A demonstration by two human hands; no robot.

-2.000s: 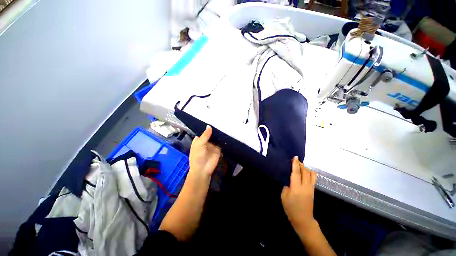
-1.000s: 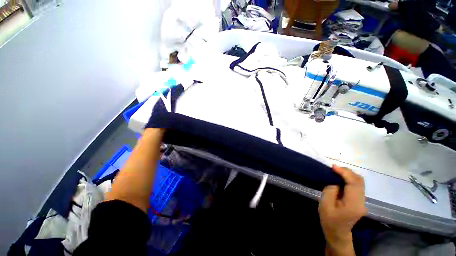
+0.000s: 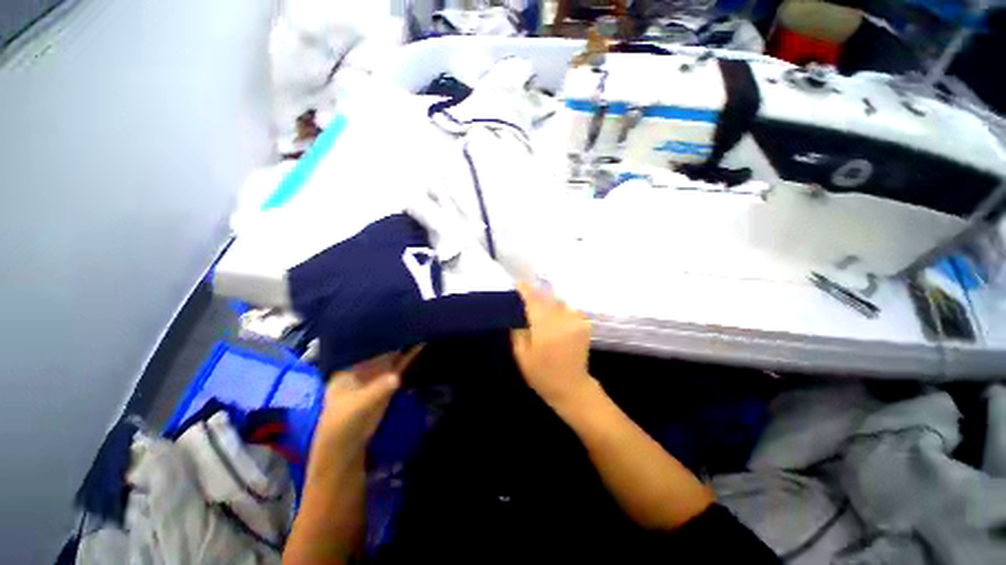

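Observation:
A navy fabric piece (image 3: 370, 281) lies over the front edge of the white table, left of centre. A white tape loop (image 3: 420, 273) shows on it. The light grey garment body (image 3: 496, 182) lies behind it on the table. My left hand (image 3: 370, 386) holds the near lower edge of the navy piece; its fingertips are partly hidden by the cloth. My right hand (image 3: 552, 337) grips the right end of the navy band and is slightly blurred.
The white sewing machine (image 3: 662, 127) stands behind and to the right. A slim silver tool (image 3: 845, 295) lies on the table at right. A blue crate (image 3: 237, 386) and grey-navy garments (image 3: 204, 486) are at lower left. More grey garments (image 3: 871, 464) lie at lower right.
The navy band was stretched wide between my hands; now my hands are closer together and the navy piece is bunched at left. The view has turned to the right.

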